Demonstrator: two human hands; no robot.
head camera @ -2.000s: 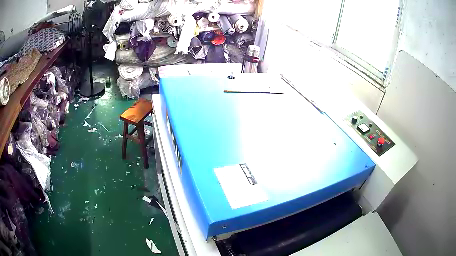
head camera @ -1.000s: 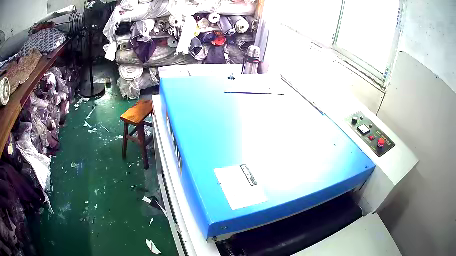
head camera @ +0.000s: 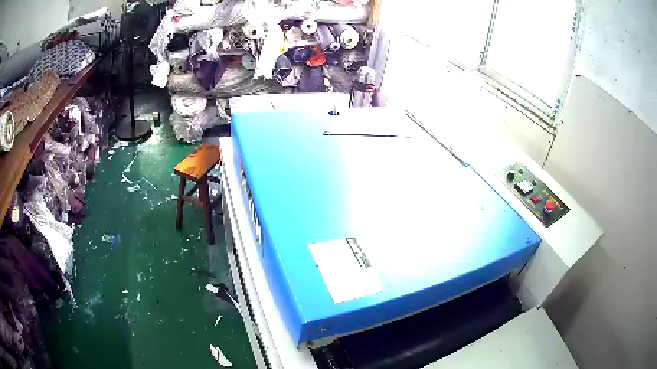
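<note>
Neither of my hands is in the picture. The fusing press lies nearest in front of me, with a large blue hood (head camera: pixel 403 209) on an off-white body. A white label (head camera: pixel 346 270) is on the hood's near left part. A thin stick (head camera: pixel 360 134) lies on the hood's far part. The black conveyor belt (head camera: pixel 439 328) shows in the gap under the hood's near edge. The off-white feed table (head camera: pixel 519 346) is cut off by the bottom edge. The control panel (head camera: pixel 533 193) with red and pale buttons is on the right side housing.
A wooden stool (head camera: pixel 198 162) stands left of the press on the green floor (head camera: pixel 144 288), which has white scraps. Fabric rolls (head camera: pixel 238 76) are stacked at the back. A brown table (head camera: pixel 43 130) with fabric heaps under it runs along the left. A window (head camera: pixel 529 50) is at the upper right.
</note>
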